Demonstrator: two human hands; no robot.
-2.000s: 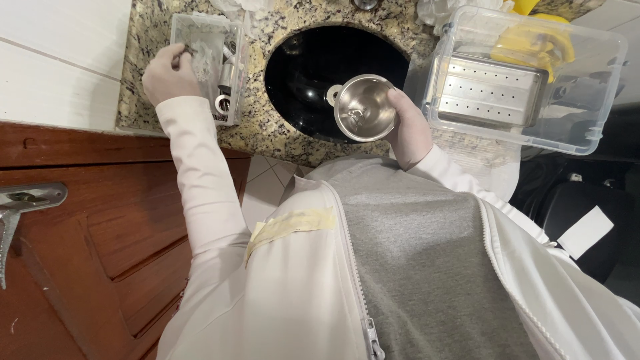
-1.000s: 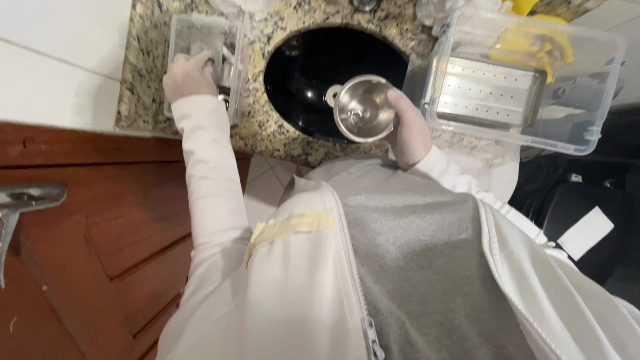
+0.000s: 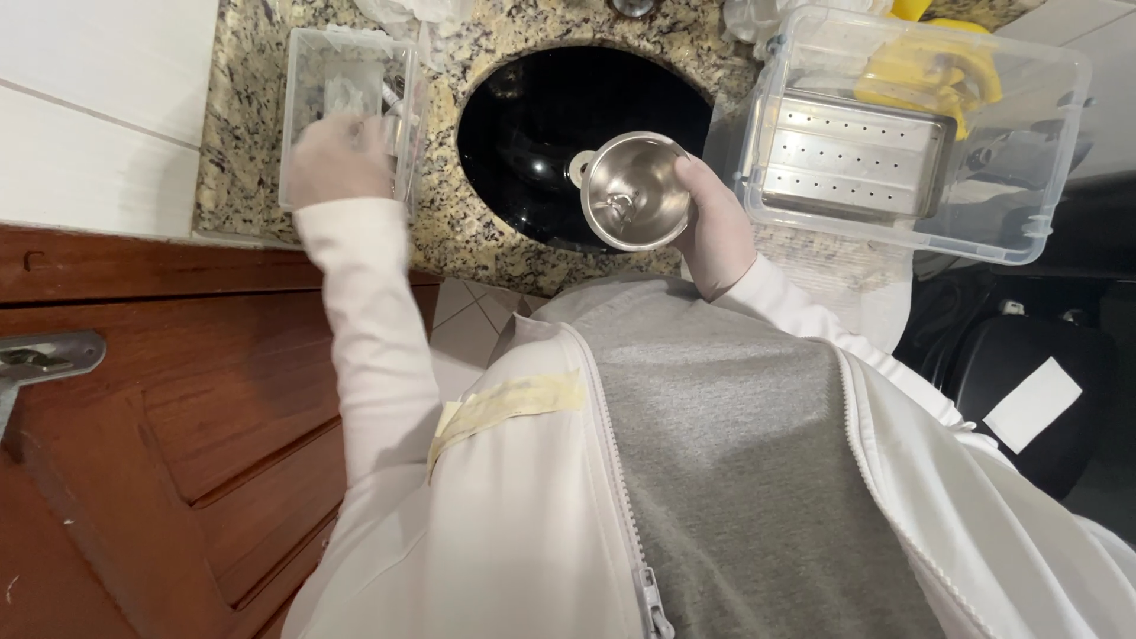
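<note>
My right hand (image 3: 721,232) holds a small stainless steel cup (image 3: 641,204) by its side, mouth up, over the near right part of the black oval sink (image 3: 532,106). Something small and shiny lies in the cup, and a pale tab sticks out at its left. My left hand (image 3: 344,160) is inside a clear plastic bin (image 3: 286,133) on the granite counter, fingers down; it is blurred, and whether it grips something is hidden. Beside it in the bin are a clear plastic bag (image 3: 351,89) and a whitish, tube-like item (image 3: 391,98).
Right of the sink stands a larger clear plastic box (image 3: 976,244) with a perforated metal tray (image 3: 852,155) and a yellow cloth or glove (image 3: 932,67). Crumpled clear plastic (image 3: 417,9) lies at the back. A wooden cabinet door (image 3: 222,426) with a metal handle (image 3: 53,355) is at the lower left.
My left hand was over the bin's left side two seconds ago and now reaches further right and lower in it. My right hand and the cup have hardly moved.
</note>
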